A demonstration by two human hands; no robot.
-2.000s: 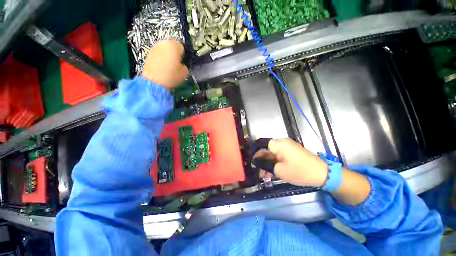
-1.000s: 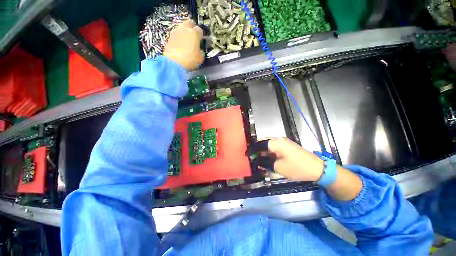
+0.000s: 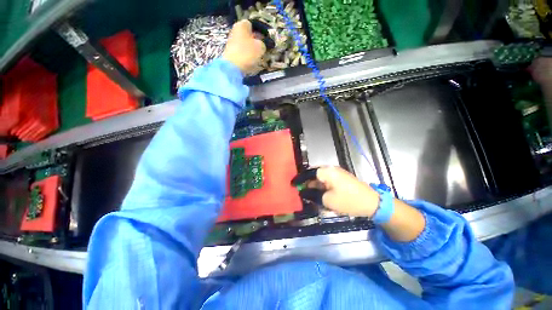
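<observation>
My left hand [image 3: 247,49] is at the middle bin of beige components [image 3: 281,30], its black-cotted fingertips over the pieces; whether it holds one is hidden. My right hand [image 3: 339,192], in black finger cots, is at the right edge of the red separator sheet [image 3: 277,181]; a small greenish bit shows between its fingers, too small to name. Green daughter boards [image 3: 247,172] lie on the sheet. The sheet covers most of the main board [image 3: 260,126] in its black carrier. My left sleeve hides the sheet's left part.
Silver components [image 3: 198,48] and green components [image 3: 344,27] fill the bins on either side. Stacked red sheets [image 3: 112,75] lie at the left. Another carrier with a red sheet [image 3: 42,206] is far left. Dark shiny plates [image 3: 423,139] lie right. A coiled blue cord [image 3: 315,75] crosses the view.
My left hand has moved right from the silver components to the beige components. My right hand stays at the sheet's right edge. My left sleeve now covers more of the sheet.
</observation>
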